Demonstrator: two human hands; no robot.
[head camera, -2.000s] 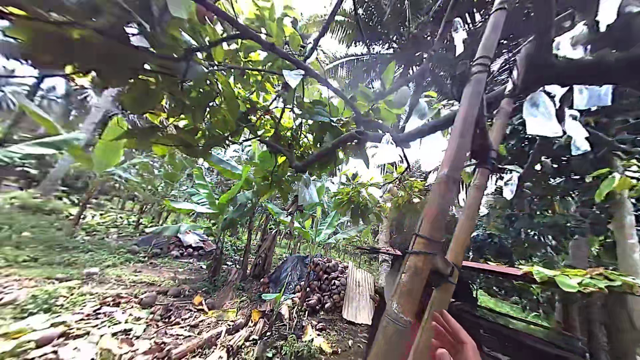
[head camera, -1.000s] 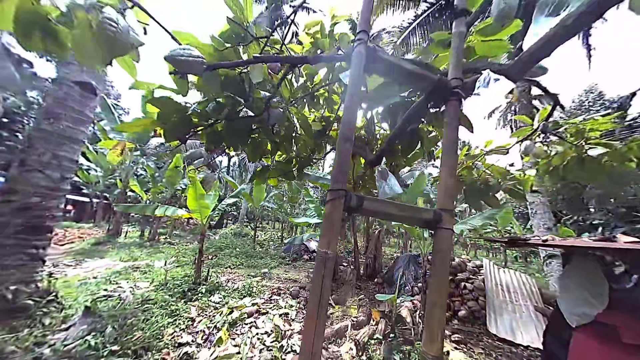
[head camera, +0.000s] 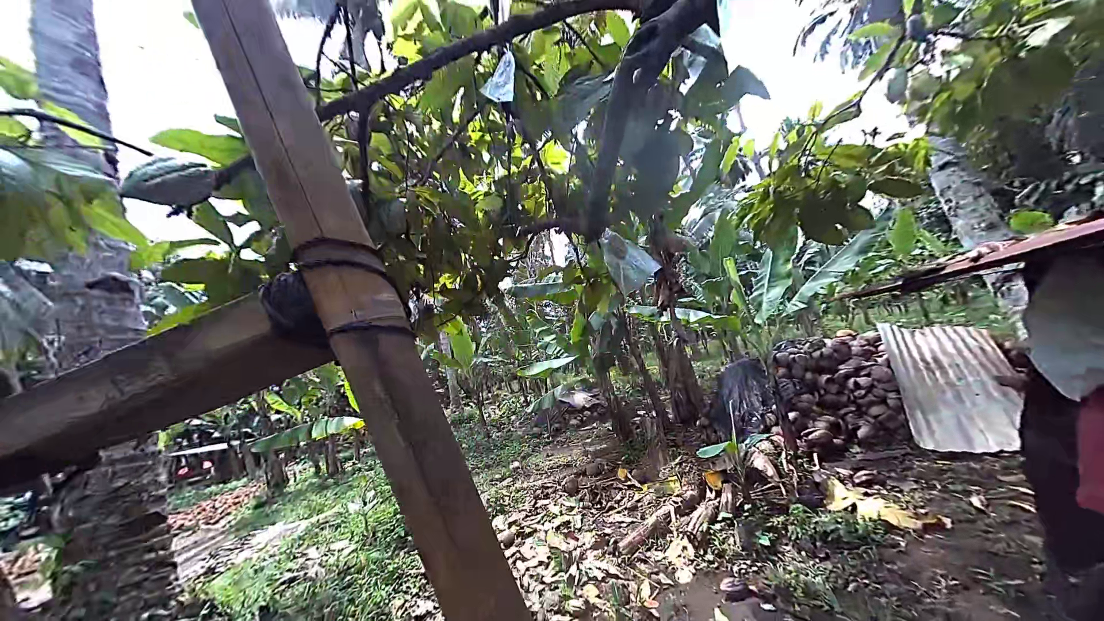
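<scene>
Neither my left hand nor my right hand shows in the head view now. Close in front stands a bamboo ladder: one leaning rail (head camera: 379, 371) runs from the upper left to the bottom middle, and a rung (head camera: 164, 371) is bound to it with dark cord (head camera: 345, 254). A green cacao pod (head camera: 168, 181) hangs among leaves at the upper left. Clear plastic bags (head camera: 628, 261) hang from the dark branches (head camera: 617, 112) behind the ladder.
A person in dark and red clothing (head camera: 1056, 483) is partly visible at the right edge, below a rusty sheet roof (head camera: 1009, 254). A corrugated metal sheet (head camera: 953, 388) leans by a heap of husks (head camera: 841, 388). A palm trunk (head camera: 95, 302) rises at left.
A hand at the ladder two seconds ago is out of sight. The view has swung and come nearer to the ladder, with one rail and a rung now close in front.
</scene>
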